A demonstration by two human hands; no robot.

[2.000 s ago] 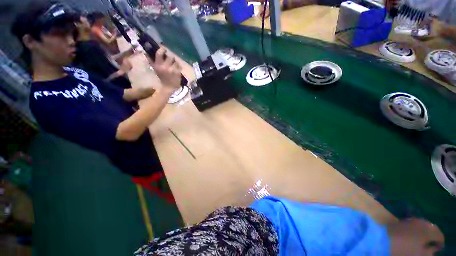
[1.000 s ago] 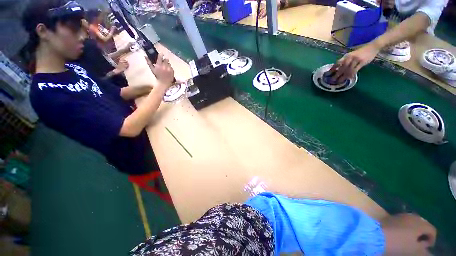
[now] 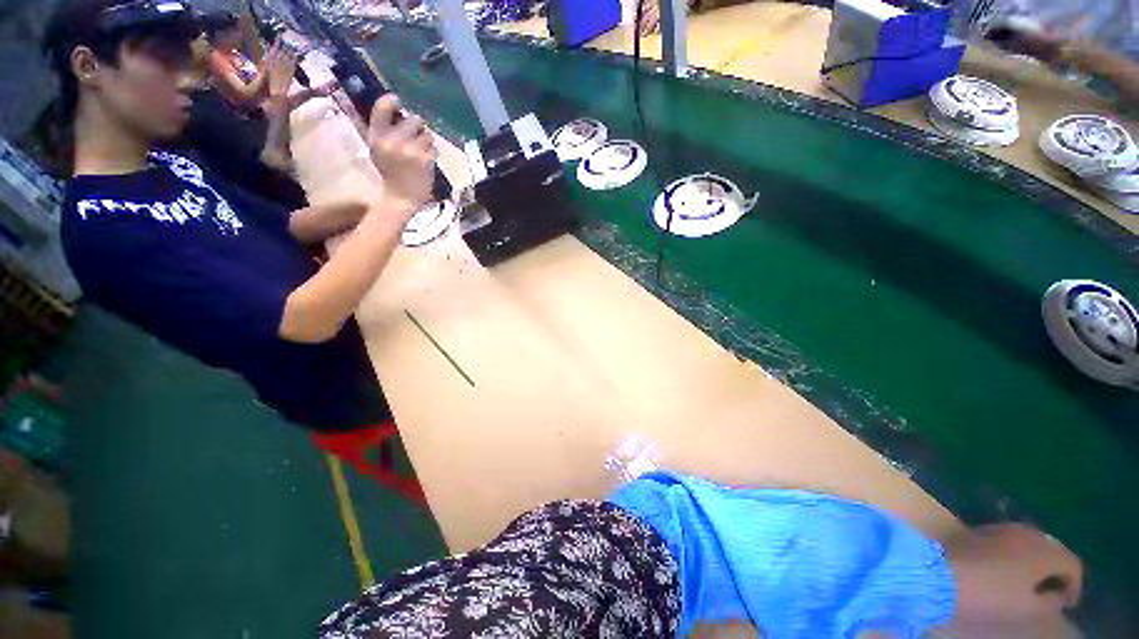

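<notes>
My left hand [image 3: 1018, 580] is blurred at the lower right, at the end of a bright blue sleeve cover over a patterned sleeve. Its fingers are partly hidden and I cannot tell whether it holds anything. My right hand is out of the picture. White round lamp housings lie on the green conveyor belt [image 3: 862, 287]: one [image 3: 705, 205] at the middle with a small tab, one [image 3: 1094, 330] at the right edge. A small pale heap of thin pieces [image 3: 633, 458] lies on the bench just beyond my sleeve.
The tan bench [image 3: 537, 362] carries a thin dark stick [image 3: 440, 348]. A black device [image 3: 518, 200] stands at its far end beside a post. A person in a dark shirt [image 3: 187, 275] works at the left with a hand-held tool. Opposite are a blue-and-white box [image 3: 889, 50] and stacked housings [image 3: 973, 110].
The hand from the opposite side has withdrawn, and the housing it touched is gone from that spot on the belt. The remaining belt housings appear farther right. My left arm has barely moved.
</notes>
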